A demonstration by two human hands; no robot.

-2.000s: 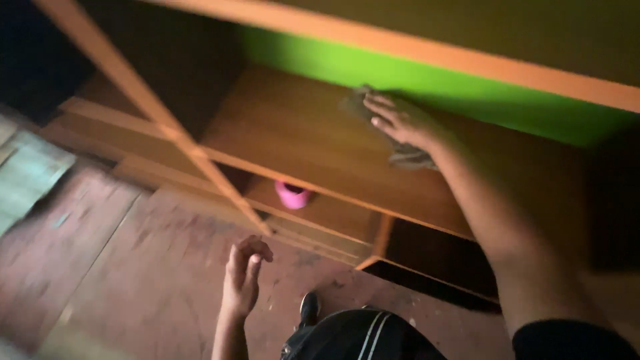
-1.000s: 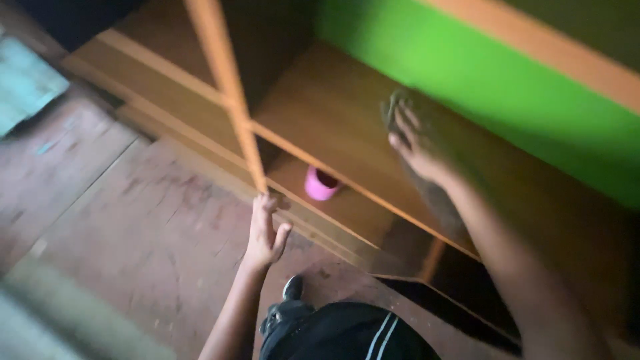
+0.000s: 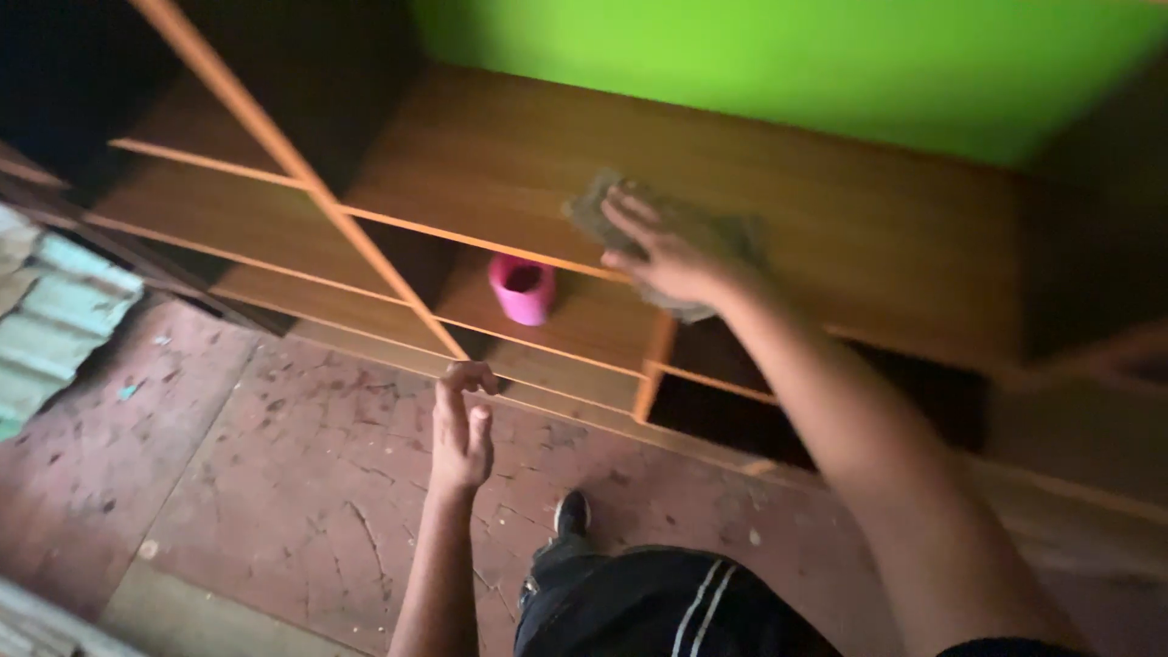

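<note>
My right hand (image 3: 671, 251) presses a grey-brown cloth (image 3: 598, 205) against a brown wooden shelf board (image 3: 511, 155), near its front edge. The palm and fingers lie over the cloth and hide part of it. At the lower end of an orange-edged upright (image 3: 365, 251) is my left hand (image 3: 464, 424), its fingers bent and thumb apart, holding nothing; whether its fingertips touch the wood I cannot tell. On the lower shelf between the hands stands a pink cup-like container (image 3: 523, 289) with a dark opening.
A bright green back panel (image 3: 776, 73) rises behind the shelf. More shelf compartments (image 3: 228, 210) run to the left, and a dark compartment (image 3: 730, 415) lies below my right forearm. Corrugated sheet (image 3: 64, 315) sits on the stained reddish floor (image 3: 310, 484) at the left.
My right hand has shifted with the cloth over the shelf board and is now nearer its front edge. The left hand stays near the upright. The view has turned.
</note>
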